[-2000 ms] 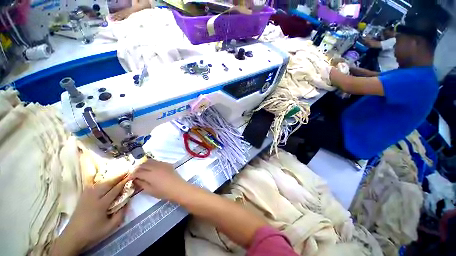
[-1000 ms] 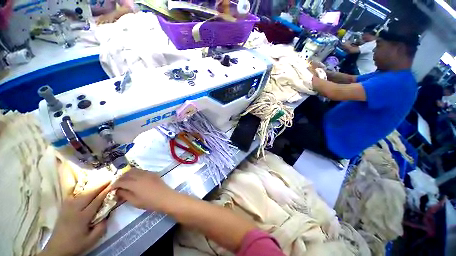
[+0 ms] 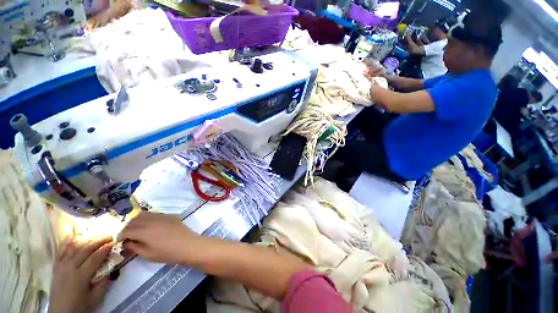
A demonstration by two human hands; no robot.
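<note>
My right hand (image 3: 150, 237) pinches the edge of a cream cloth piece (image 3: 109, 264) just below the needle area. My left hand (image 3: 79, 269) lies on the same cloth, fingers spread, and partly hides it. The white sewing machine (image 3: 177, 125) has a blue stripe, and its presser foot area (image 3: 116, 211) is lit yellow behind my fingers. A thick stack of cream cloth (image 3: 21, 238) stands at the left edge of the view.
Red-handled scissors (image 3: 211, 186) and thin lavender strips (image 3: 245, 177) lie right of the needle. A black flat object (image 3: 287, 156) and cream cords (image 3: 318, 137) are farther right. Loose cream cloth (image 3: 330, 238) hangs below the ruler-marked edge (image 3: 165, 287). A purple basket (image 3: 232, 30) and a person in blue (image 3: 440, 122) are behind.
The view has shifted, so the machine and hands appear farther left. My hands remain at the cloth near the needle. My right hand still pinches the edge.
</note>
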